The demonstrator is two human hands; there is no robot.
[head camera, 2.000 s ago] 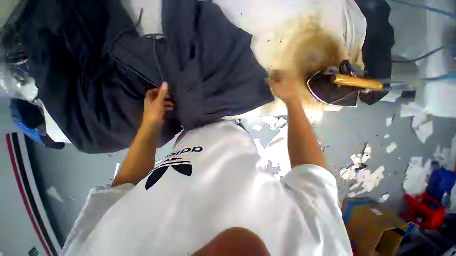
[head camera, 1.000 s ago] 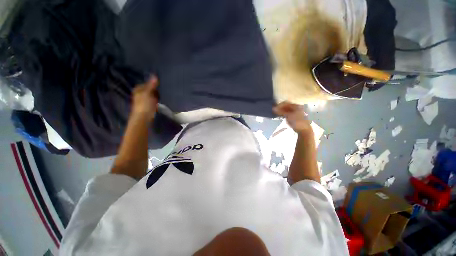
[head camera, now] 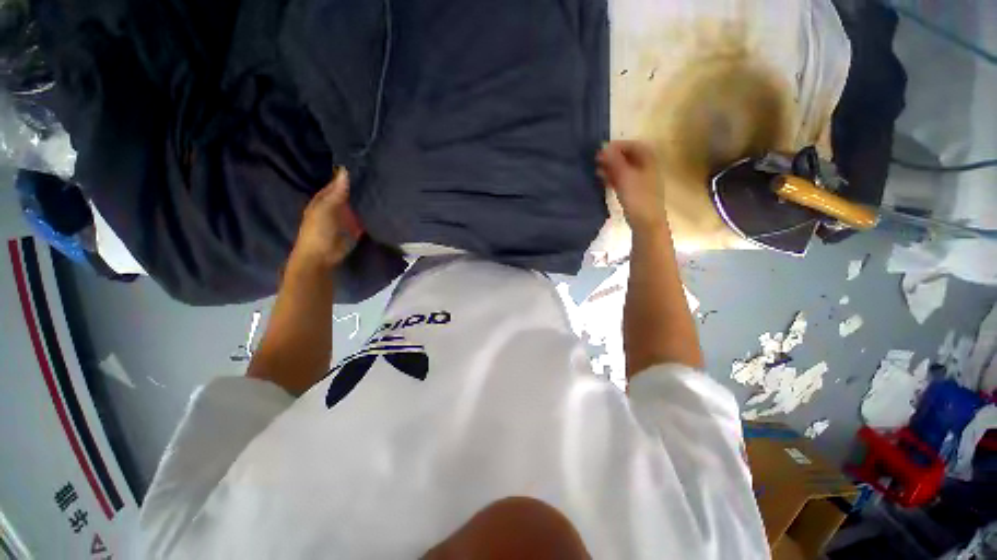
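Note:
A dark charcoal garment [head camera: 481, 131] lies on the padded table in front of my body, its lower edge near my shirt. A thin cord runs down its left part. My left hand [head camera: 328, 219] is at its left edge, with the fingertips against the cloth. My right hand [head camera: 626, 173] is at its right edge, fingers bent, pinching the edge. The steam iron [head camera: 765, 202], with an orange-tan handle, stands right of my right hand, untouched.
A dark garment pile [head camera: 186, 164] lies at the left. The off-white table cover [head camera: 656, 98] has a brown scorch mark. White scraps [head camera: 782, 372], a cardboard box [head camera: 793, 487] and a red stool [head camera: 902, 465] are on the floor at right.
The garment went from bunched to spread flat, and its cord side now shows. My right hand has moved up along the right edge since one second ago. The iron has not been taken hold of.

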